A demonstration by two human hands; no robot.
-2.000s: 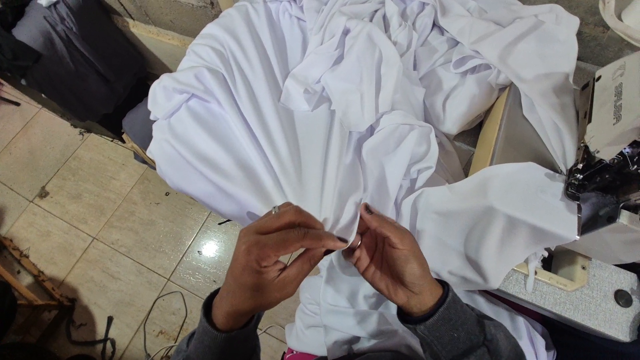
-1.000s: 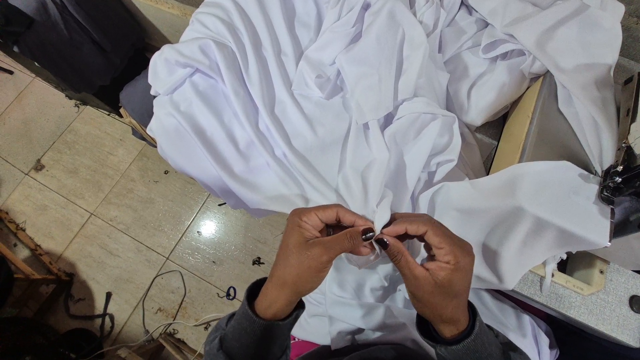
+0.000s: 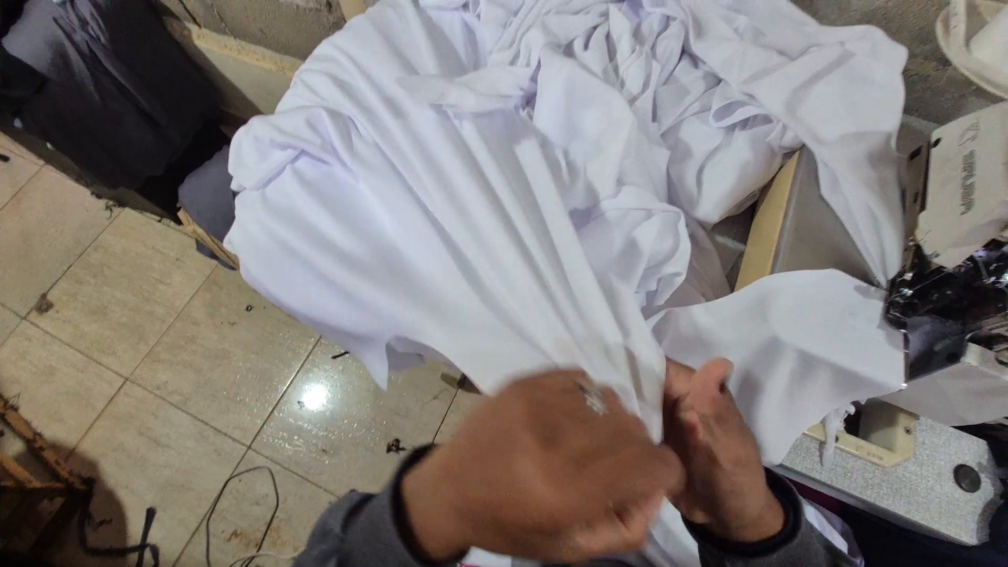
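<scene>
A large heap of white fabric (image 3: 441, 205) fills the middle of the view, its folds drawn down toward my hands. My left hand (image 3: 559, 465), blurred and wearing a ring, is closed at the fabric's lower end; its fingertips are partly hidden. Right beside it, my right hand (image 3: 713, 449) holds the fabric's edge, thumb raised. A white fabric panel (image 3: 787, 346) stretches from near my right hand to the sewing machine (image 3: 953, 291) at the right, where its edge lies at the black metal parts.
Dark grey cloth (image 3: 110, 94) is piled at the upper left. Below lies a tiled floor (image 3: 189, 354) with thread scraps and a thin cord (image 3: 244, 472). The speckled machine table (image 3: 906, 480) is at the lower right. A white container (image 3: 976, 47) stands at the upper right.
My hands have come from fingertip to fingertip on a gathered bit of fabric to overlapping, the left in front. The fabric on the left is now pulled into long straight folds.
</scene>
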